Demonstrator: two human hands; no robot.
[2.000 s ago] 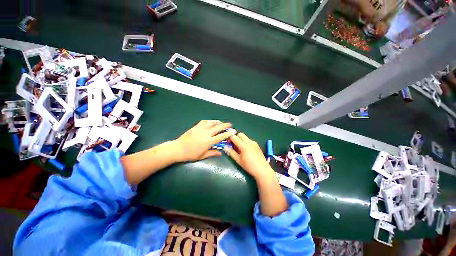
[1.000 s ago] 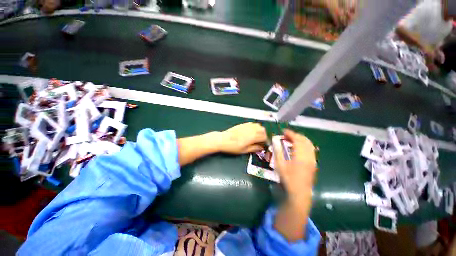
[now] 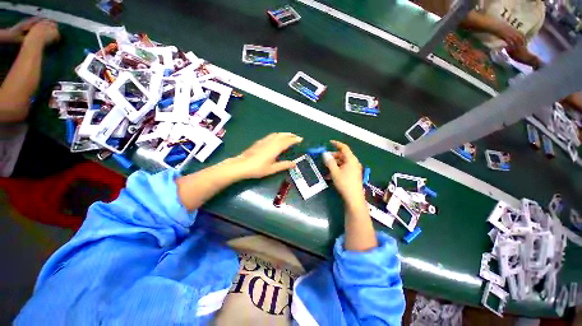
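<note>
A white frame (image 3: pixel 309 177) with an open window lies tilted on the green bench between my hands. A blue cell (image 3: pixel 316 151) is at its upper edge. A red-brown strip (image 3: pixel 281 193) lies separately to its lower left. My left hand (image 3: pixel 267 156) is at the frame's left with fingers apart and nothing visible in it; its thumb is close to the frame. My right hand (image 3: pixel 343 169) is bent at the frame's upper right corner, with its fingertips beside the cell. Whether they grip the frame or the cell cannot be told.
A large unit pile (image 3: pixel 153 102) lies left, a small group of units (image 3: pixel 403 200) just right of my right hand, and a frame stack (image 3: pixel 526 248) far right. Beyond the pale rail (image 3: pixel 287 105), spaced units lie on the belt. A grey post (image 3: pixel 491 102) crosses upper right. Another person's arms (image 3: pixel 29 63) are upper left.
The view has turned. A second ago, my hands were together over white frames, with one at my right fingers. Now they are apart, with a single frame and the red-brown strip between them.
</note>
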